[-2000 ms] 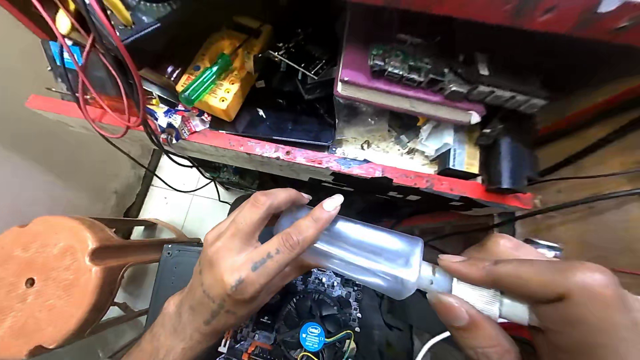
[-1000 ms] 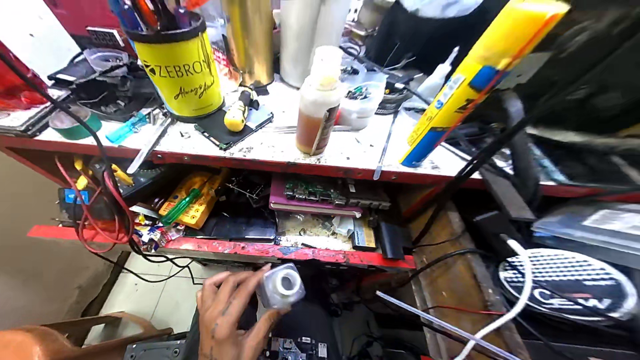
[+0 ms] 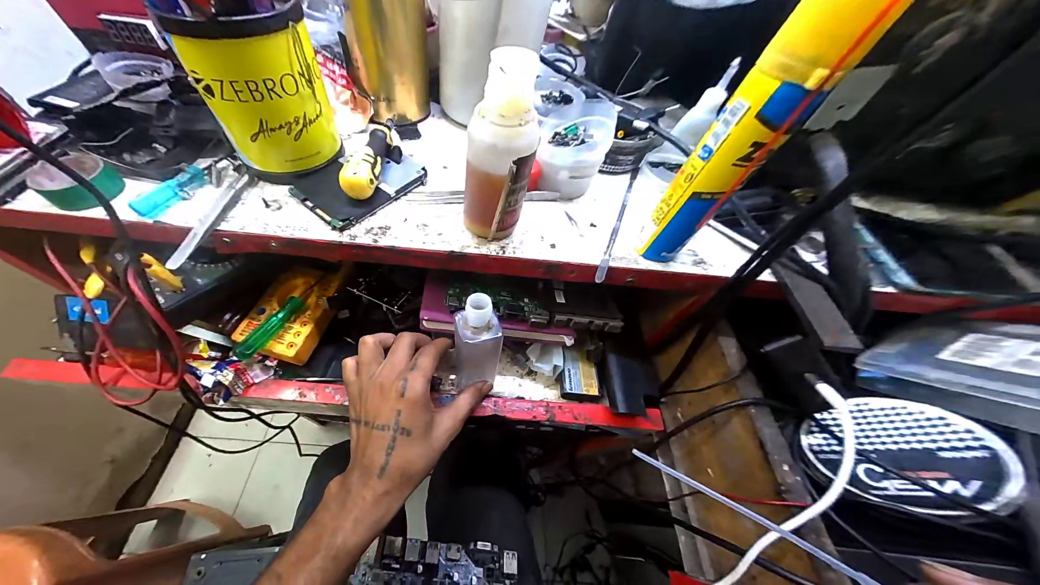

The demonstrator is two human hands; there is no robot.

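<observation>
My left hand (image 3: 398, 406) grips a clear plastic bottle (image 3: 478, 349) with an uncapped white neck, upright at the front of the shelf under the bench. At the bottom right edge only a small part of my right hand (image 3: 946, 573) shows, near a thin translucent tube (image 3: 747, 512) and a white hose (image 3: 841, 455); what it holds is hidden. On the bench above stands a bottle of amber liquid (image 3: 500, 154). A computer motherboard (image 3: 439, 562) lies below, by my lap.
The bench (image 3: 569, 244) holds a yellow pen cup (image 3: 260, 97), a yellow-handled screwdriver (image 3: 366, 166), tweezers and tubs of small parts. A yellow-blue tube (image 3: 747, 122) leans at the right. Red and black cables (image 3: 122, 325) hang at the left. An orange plastic stool (image 3: 49, 556) stands lower left.
Both hands were at the clear bottle and its white top; now the bottle is open, in my left hand alone, and upright on the shelf. My right hand has moved away to the right. The view has shifted.
</observation>
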